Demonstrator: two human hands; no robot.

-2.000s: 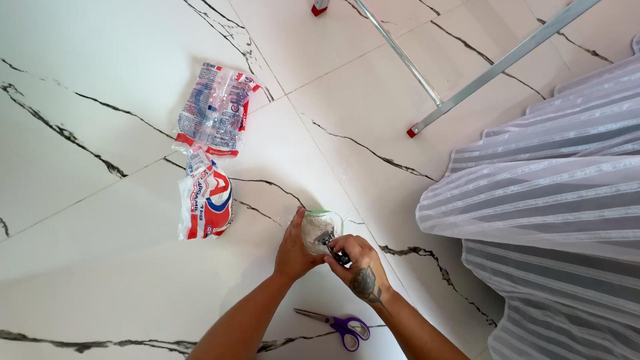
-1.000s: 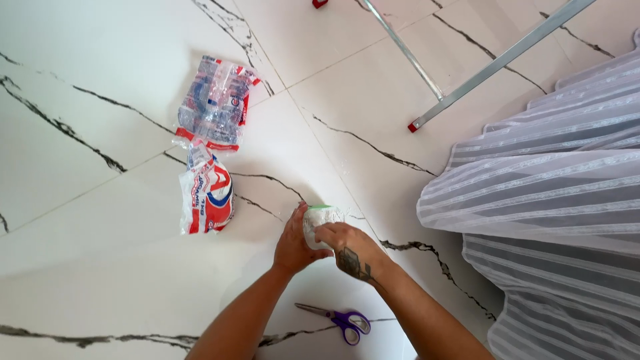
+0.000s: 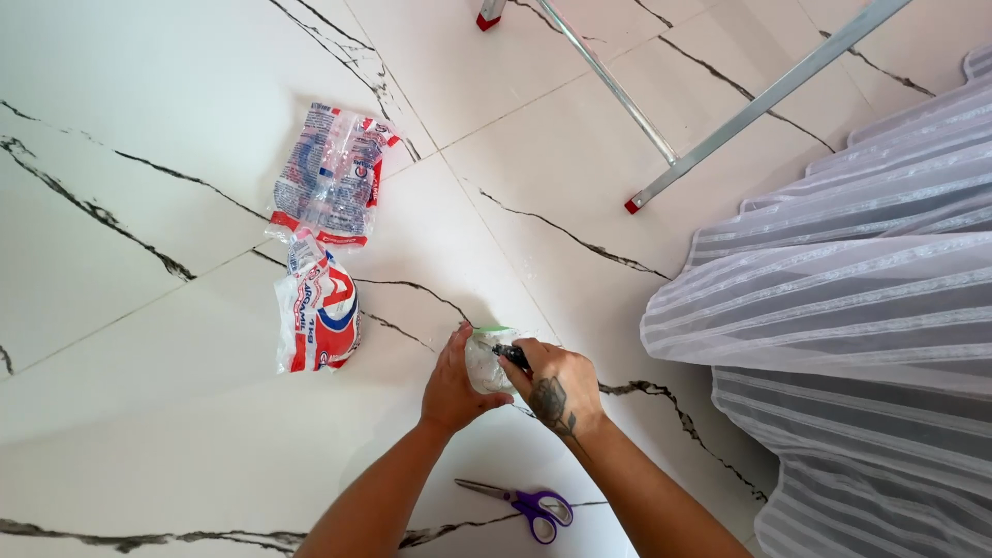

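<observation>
On the marble-patterned floor stands a small tub [image 3: 482, 367] with a green edge and white material inside. My left hand [image 3: 456, 386] is wrapped around its left side. Between the fingers of my right hand [image 3: 564, 383] is a tool with a black handle [image 3: 513, 356]; its metal end reaches into the tub, and the fingers hide part of it. Nearer my forearms lies a pair of scissors with purple handles [image 3: 535, 508], blades pointing left.
Left of the tub sits an Argamil plastic bag [image 3: 325, 318], bunched up, with a flattened printed plastic bag [image 3: 329, 178] beyond it. A metal ladder leg with a red foot [image 3: 721, 128] rests at upper right. A sheer white curtain [image 3: 837, 302] drapes along the right side.
My right hand has shifted on the tub: one second ago it covered more of the opening and hid the black-handled tool, which now shows. My left hand stays on the tub.
</observation>
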